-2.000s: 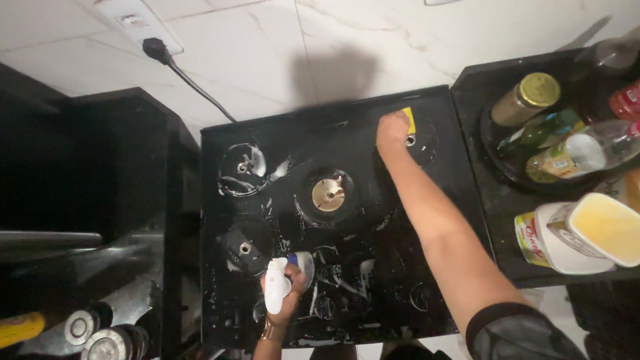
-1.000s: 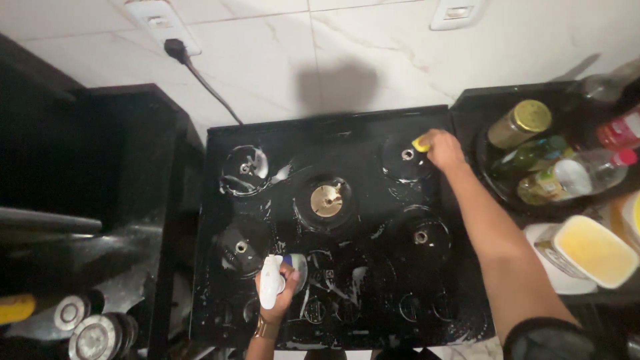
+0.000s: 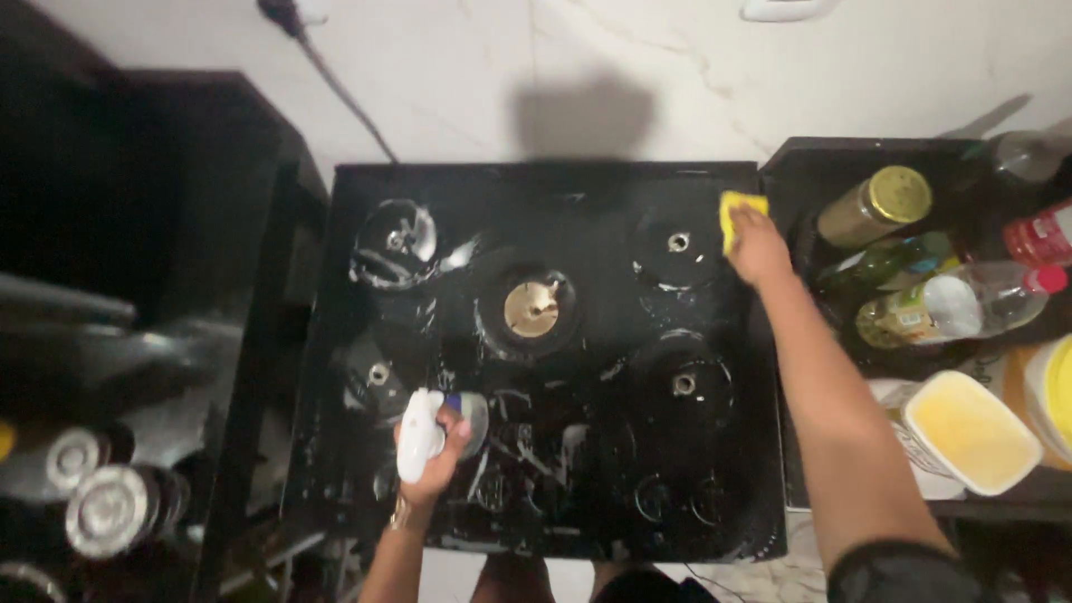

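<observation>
A black gas cooktop (image 3: 578,410) lies below me, its burner caps off except for a brass-coloured disc (image 3: 531,310) at the centre. White foam streaks mark its left and front parts. My right hand (image 3: 758,247) presses a yellow sponge (image 3: 741,209) on the surface near the back right corner. Over the front left part, my left hand (image 3: 444,448) grips a spray bottle with a white trigger head (image 3: 419,435); its lower body is partly hidden by the hand.
On the right counter stand a gold-lidded jar (image 3: 900,194), a clear bottle with a red cap (image 3: 1005,297) and a tub with yellow content (image 3: 973,431). At left, burner parts (image 3: 110,511) lie by a sink. A black power cord (image 3: 343,92) runs behind the cooktop.
My right hand with the sponge has moved from beside the back right burner to the cooktop's right edge. My left hand keeps the spray bottle near the front left.
</observation>
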